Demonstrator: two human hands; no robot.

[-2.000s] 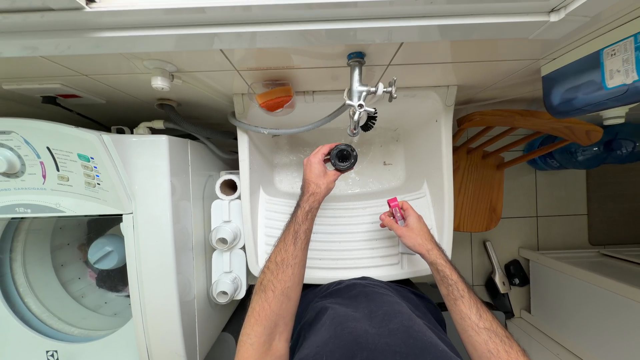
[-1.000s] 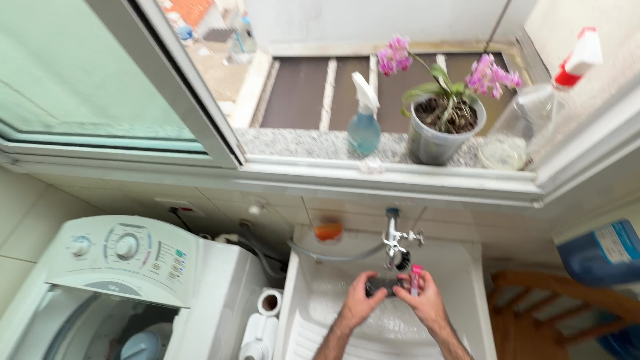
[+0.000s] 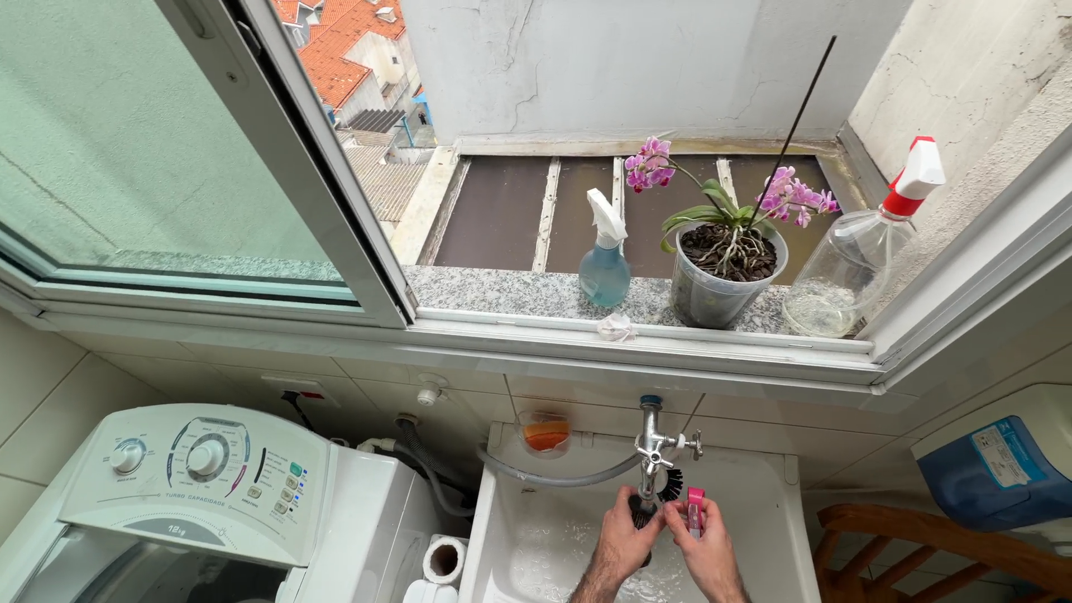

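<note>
My left hand (image 3: 618, 536) grips a small black part (image 3: 642, 509) under the spout of the metal faucet (image 3: 649, 456). Beside it, my right hand (image 3: 703, 544) holds a pink object (image 3: 695, 502), its fingertips close to the black part. Whether the fingertips touch the part cannot be told. A round black-bristled brush (image 3: 672, 483) shows just behind the hands, near the faucet. Both hands are over the white laundry sink (image 3: 536, 519), whose basin has water drops. A grey hose (image 3: 569, 480) curves from the faucet to the sink's left side.
Left of the sink stand a washing machine (image 3: 193, 494) and a white roll (image 3: 444, 559). An orange item in a clear holder (image 3: 544, 434) is at the sink's back. Above, the sill bears a blue spray bottle (image 3: 605, 272), a potted orchid (image 3: 724, 268) and a clear sprayer (image 3: 850, 268). A wooden chair (image 3: 946, 544) stands right.
Two seconds ago my hands were apart, the black part in the left and the pink object in the right; now they are together under the faucet. The view has tilted up to the window.
</note>
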